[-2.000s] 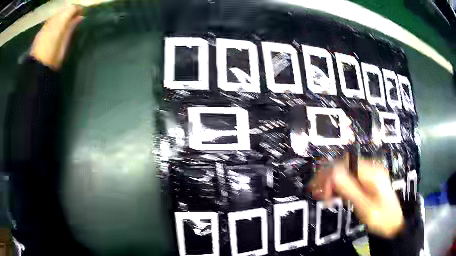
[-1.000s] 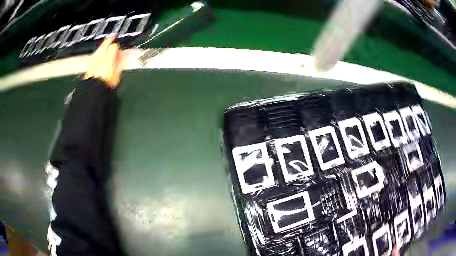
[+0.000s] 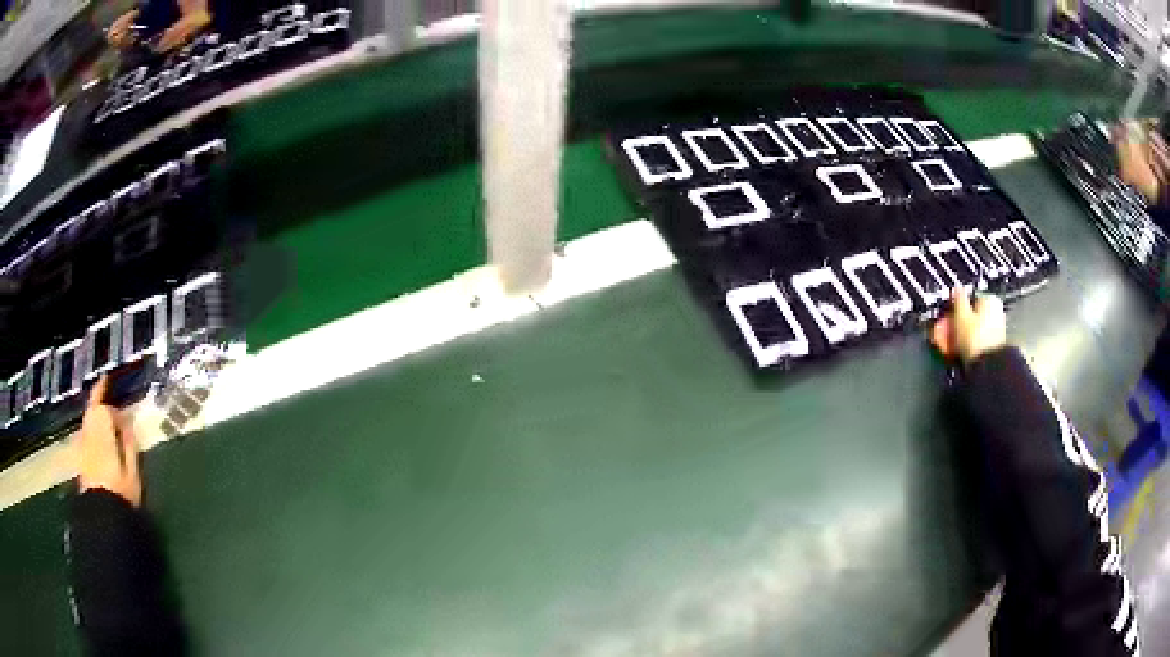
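Observation:
A black blister tray (image 3: 796,250) with rows of white-bordered panels lies tilted across the pale rail at centre right. My right hand (image 3: 971,325) grips its near edge; I cannot tell whether it also holds a tool. A second black tray (image 3: 77,302) with white-bordered panels is at the left, reaching over the rail. My left hand (image 3: 109,443) is at its near edge, fingers closed on it, partly blurred. A shiny clear sheet (image 3: 193,385) lies at that tray's right corner.
A pale post (image 3: 524,154) stands on the rail (image 3: 372,359) between the trays. Green bench surface (image 3: 513,488) lies in front. Another person's hands (image 3: 161,26) are at the upper left by a tray; another hand (image 3: 1139,161) is at the right by another tray (image 3: 1110,193).
The panel tray has moved up and away from me, onto the rail, with my right hand now at its near edge. My left hand is now at the left tray. The view has shifted.

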